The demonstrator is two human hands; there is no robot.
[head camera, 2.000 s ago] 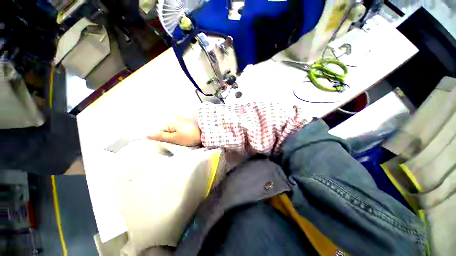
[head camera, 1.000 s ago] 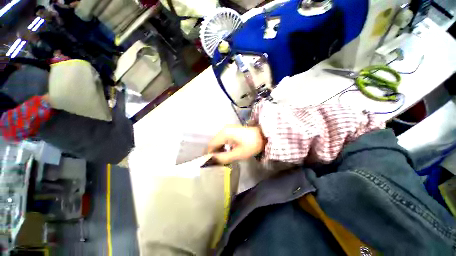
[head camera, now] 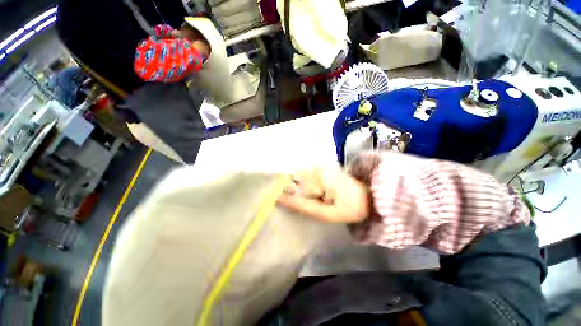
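My right hand (head camera: 328,194), in a pink checked sleeve, has its fingers closed on the upper edge of a beige fabric panel (head camera: 185,229). The panel is raised and bulging in front of me, over the table's left part, with a yellow bound edge (head camera: 239,251) running down from the fingers. The hand is slightly blurred. My left hand is not in view. The sewing machine (head camera: 439,121), with its blue cover, stands just beyond my right forearm. Its needle area is hidden behind my hand and sleeve.
The white table (head camera: 267,143) runs behind the panel. A small white fan (head camera: 360,86) stands behind the machine. Another person, with a red patterned sleeve (head camera: 167,58), is at the upper left beside beige pieces. A yellow floor line (head camera: 111,235) runs along the left aisle.
The panel has risen from the table and covers more of the view. My right hand now grips its edge by the yellow binding. The view has swung up, and the small pale flap no longer shows.
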